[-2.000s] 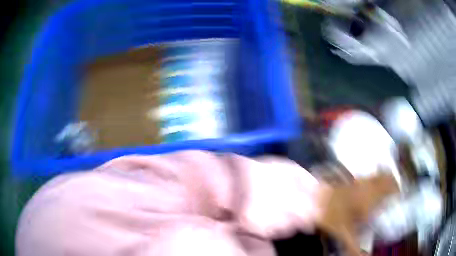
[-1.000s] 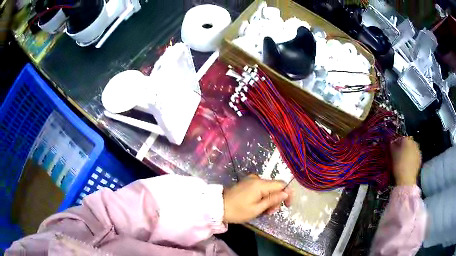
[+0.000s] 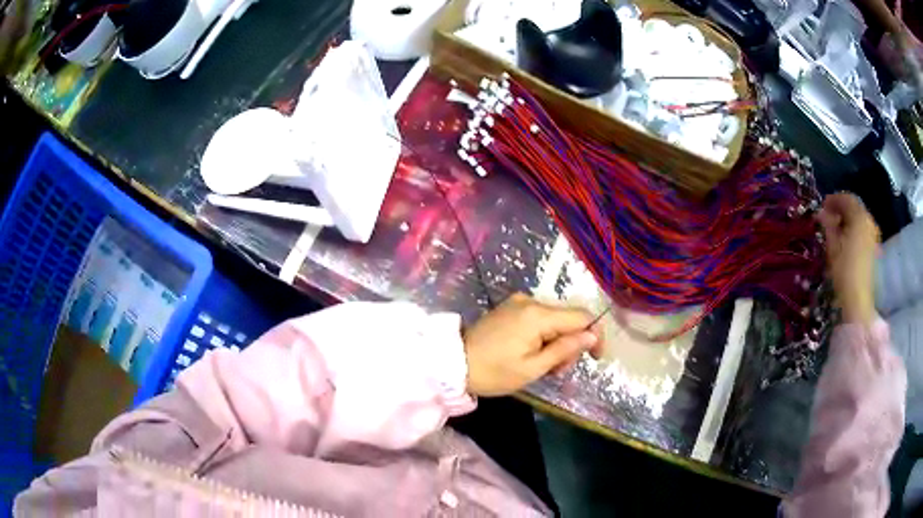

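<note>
My left hand [image 3: 528, 346] is over the front of the bench with its thumb and fingers closed on a thin dark wire [image 3: 601, 317]. A large bundle of red and blue wire leads [image 3: 648, 238] lies to the right, with white plugs [image 3: 486, 121] at its left end. My right hand [image 3: 852, 243] is at the bundle's right end, its fingertips near the small connectors there; whether they grip a lead cannot be told. A white housing with base plate [image 3: 349, 142] lies left of the bundle, a thin dark wire running from it towards my left hand.
A cardboard carton [image 3: 577, 116] of small white parts, with a black shell [image 3: 572, 51] on top, stands behind the bundle. A white round piece [image 3: 397, 20] is left of it. White-black units [image 3: 162, 40] are far left, a blue crate [image 3: 167, 243] at left, white brackets [image 3: 830, 96] at right.
The blurred crate view has given way to the bench. Since one second ago, my right hand has moved up in the picture, and bench items sit higher. My left hand still pinches the wire.
</note>
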